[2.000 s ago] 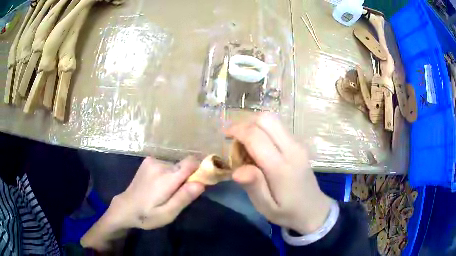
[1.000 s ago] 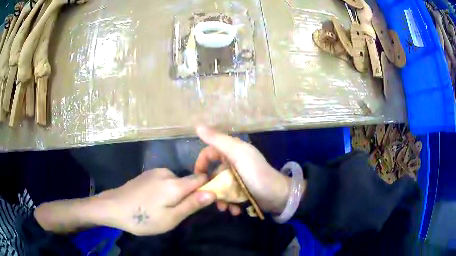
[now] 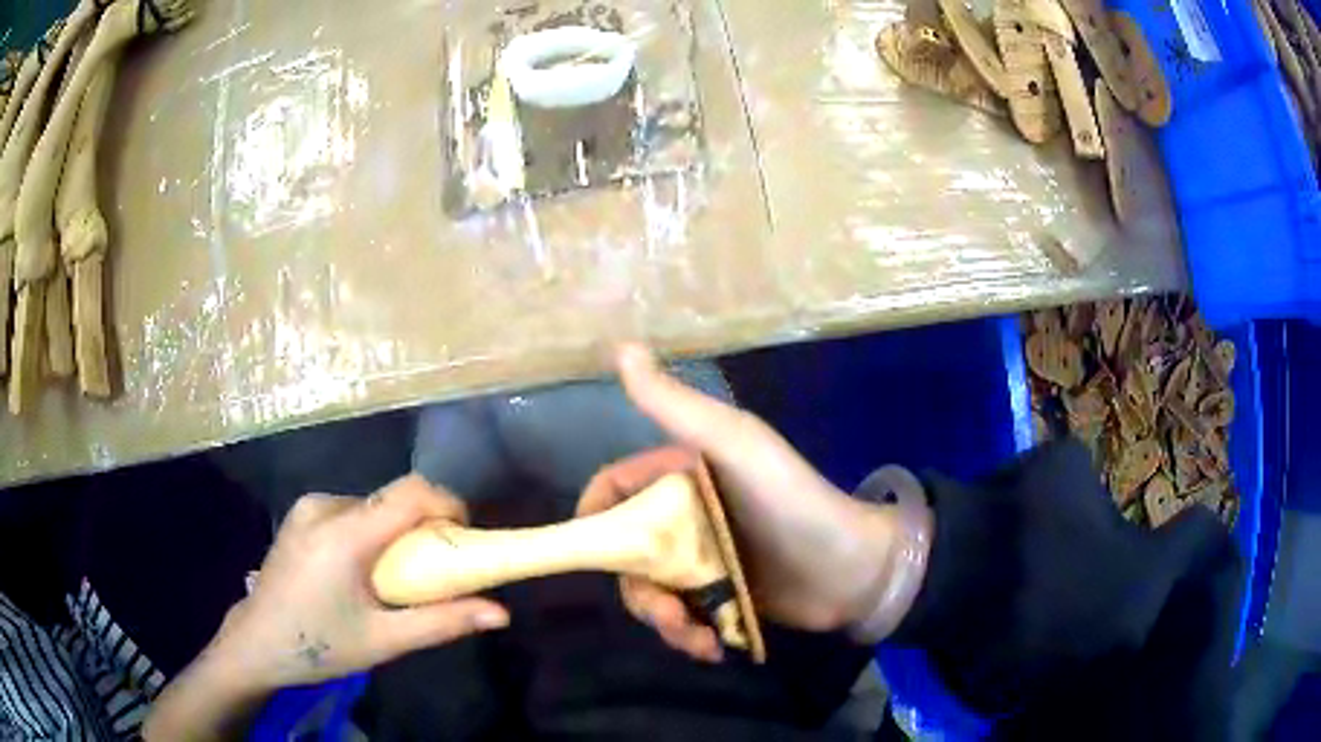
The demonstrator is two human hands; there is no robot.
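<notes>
My left hand (image 3: 355,587) is around the shaft end of a tan leg-and-foot piece (image 3: 551,557), held nearly level over my lap. My right hand (image 3: 739,507) holds the foot end, with its palm against a flat brown sole plate (image 3: 732,558) that lies on the underside of the foot. A dark band (image 3: 710,594) shows around the foot near the toes. The right fingers curl round behind the foot, and their grip is partly hidden.
The film-covered bench (image 3: 391,305) has a white glue dish (image 3: 569,67) on a stained patch. Tan leg pieces (image 3: 80,232) lie at the left, loose soles (image 3: 1029,73) at the right. A blue crate (image 3: 1246,174) stands at the right; a crate of brown soles (image 3: 1137,392) is below it.
The sole plate now lies against the foot. The piece has turned lengthwise, and my left hand has shifted left along its shaft. The view has moved, so the bench sits higher.
</notes>
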